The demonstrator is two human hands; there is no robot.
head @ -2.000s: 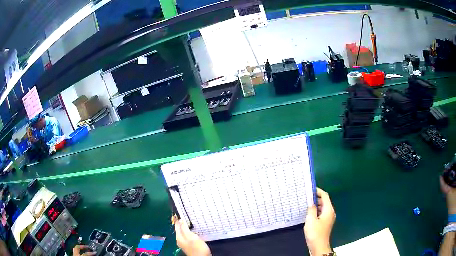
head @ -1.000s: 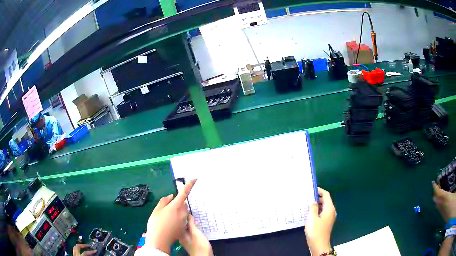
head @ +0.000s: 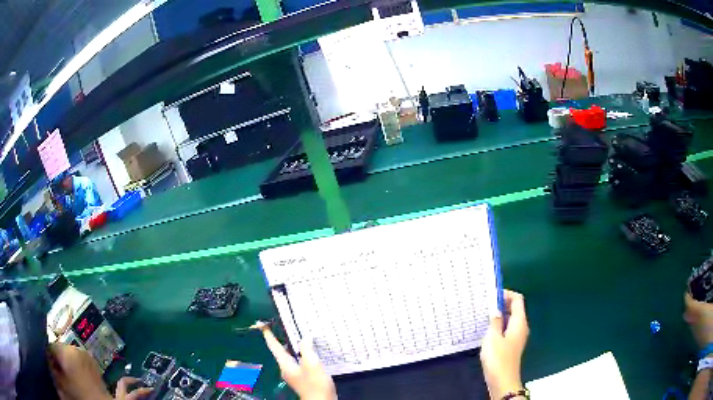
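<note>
A blue-edged clipboard point(head: 496, 258) is held tilted in front of me. A white record form point(head: 383, 293) with a printed grid lies on it. A dark clip point(head: 286, 319) is on its left short side. My left hand point(head: 301, 367) holds the lower left edge, thumb on the paper; one finger points up and left beside a thin stick, likely a pen point(head: 256, 326). My right hand point(head: 504, 344) grips the right edge. Both hands are cut off at the wrists by the bottom of the picture.
At left, another person's hand point(head: 131, 388) is by electronic units point(head: 188, 383), near a power supply point(head: 98, 336) and colour card point(head: 239, 376). Loose assemblies point(head: 216, 300) lie behind. At right are black stacks point(head: 577, 172), units point(head: 646, 233), another person's hand point(head: 698, 312) and loose paper point(head: 582, 383).
The other person's hand that pointed at the form is gone, and the grid shows again. A person's arm now covers part of the power supplies at left. My left finger has lifted off the clipboard edge.
</note>
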